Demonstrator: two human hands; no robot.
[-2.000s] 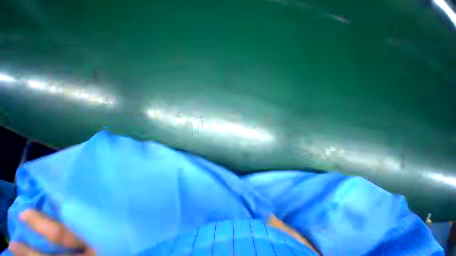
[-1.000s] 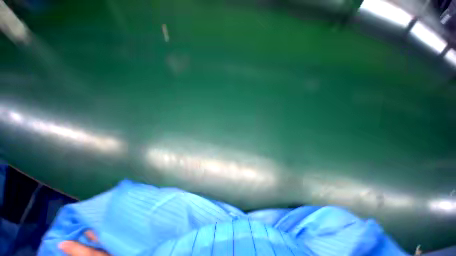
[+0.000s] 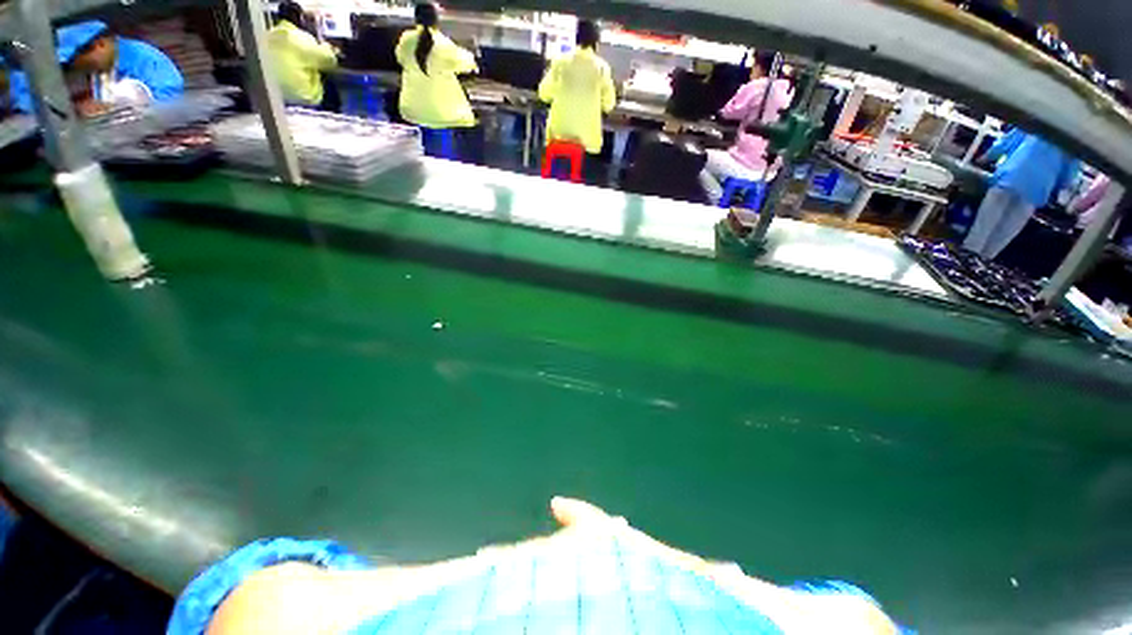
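Observation:
The green conveyor belt [image 3: 372,409] spreads across the view, with white scuffs and small specks. My left hand and bare forearm [image 3: 422,577] come in from the lower left, overexposed, out of a gathered blue cuff [image 3: 267,556]. My right hand and forearm [image 3: 757,593] show as a pale strip at the lower right. One fingertip shows above the light blue smock [image 3: 559,602] at bottom centre; whose hand it belongs to is unclear. The smock hides most of both hands. No held object is visible.
A white-wrapped post [image 3: 99,223] stands at the left. Beyond the belt, a white ledge [image 3: 534,208] carries pale stacked trays [image 3: 335,146], a green upright fixture [image 3: 788,137] and a black parts tray [image 3: 974,273]. A curved rail [image 3: 770,27] crosses overhead. Several people work behind.
The view has tilted up from belt and smock to show the far ledge and hall. The fingers seen at lower left are no longer there; a fingertip shows at bottom centre.

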